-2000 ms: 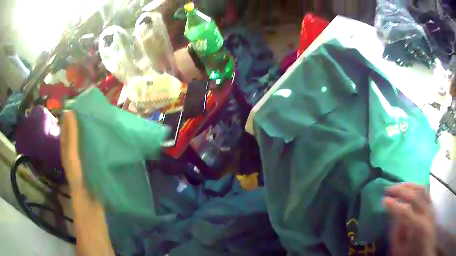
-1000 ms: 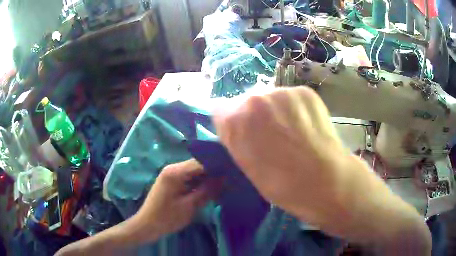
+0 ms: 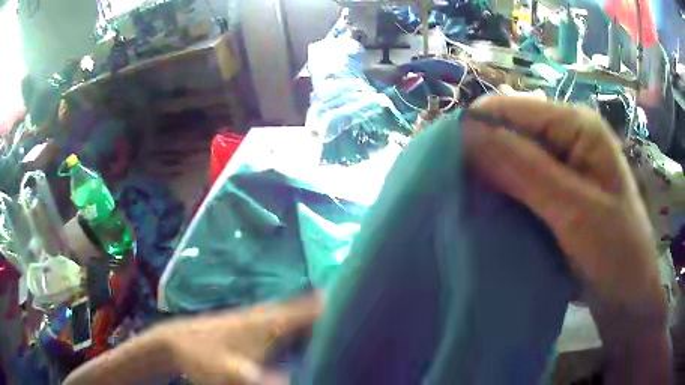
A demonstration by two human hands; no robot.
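Note:
My right hand (image 3: 548, 165) grips the top edge of a dark green garment piece (image 3: 428, 278) and holds it up close in front of me, its folds hanging down. My left hand (image 3: 240, 338) is low and blurred, at the left edge of the hanging cloth. Its fingers are partly hidden, so I cannot tell whether it grips the cloth. Another green garment (image 3: 240, 241) lies spread over the left end of the white table (image 3: 278, 139).
A green plastic bottle (image 3: 98, 203), a phone (image 3: 80, 325) and plastic bags (image 3: 37, 218) are at the left. A pale plastic bundle (image 3: 342, 98) sits behind the table. A red object (image 3: 224, 153) is by its left corner. The hand and cloth mostly hide the sewing machine.
My right hand has moved right and up, raising the cloth, which now spreads across the view and hides most of the machine. My left hand has moved down and lies lower beside the cloth.

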